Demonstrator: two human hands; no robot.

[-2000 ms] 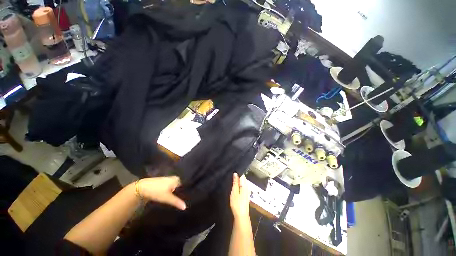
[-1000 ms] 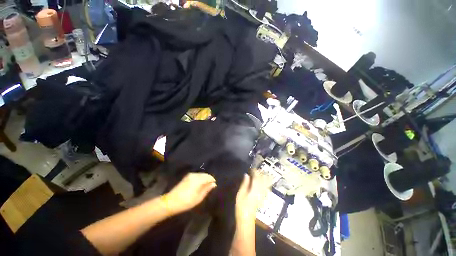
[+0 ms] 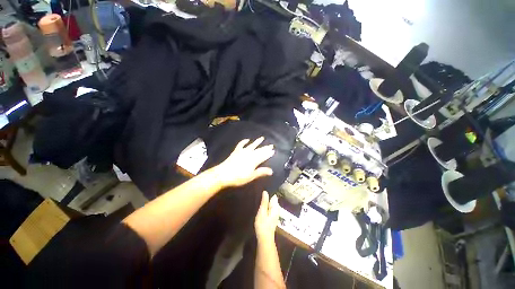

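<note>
A black garment piece [image 3: 226,135] lies over the table at the left end of the white-grey overlock machine [image 3: 339,163]. My left hand [image 3: 244,165] lies flat on the cloth, fingers spread, pointing at the needle end. My right hand [image 3: 266,213] is at the cloth's edge just in front of the machine, fingers pointing up; whether it pinches the cloth is hidden. The presser foot area is too small to make out.
A large black cloth heap [image 3: 186,73] lies behind. Dark loops [image 3: 367,240] lie on the white table [image 3: 344,251]. Thread cones [image 3: 460,189] stand at right, drink bottles [image 3: 56,45] at upper left. A yellow slatted board [image 3: 39,230] is at lower left.
My left hand has moved forward and right, from the cloth's near part to flat beside the needle end, with its fingers now spread. My right hand stays near the machine's front.
</note>
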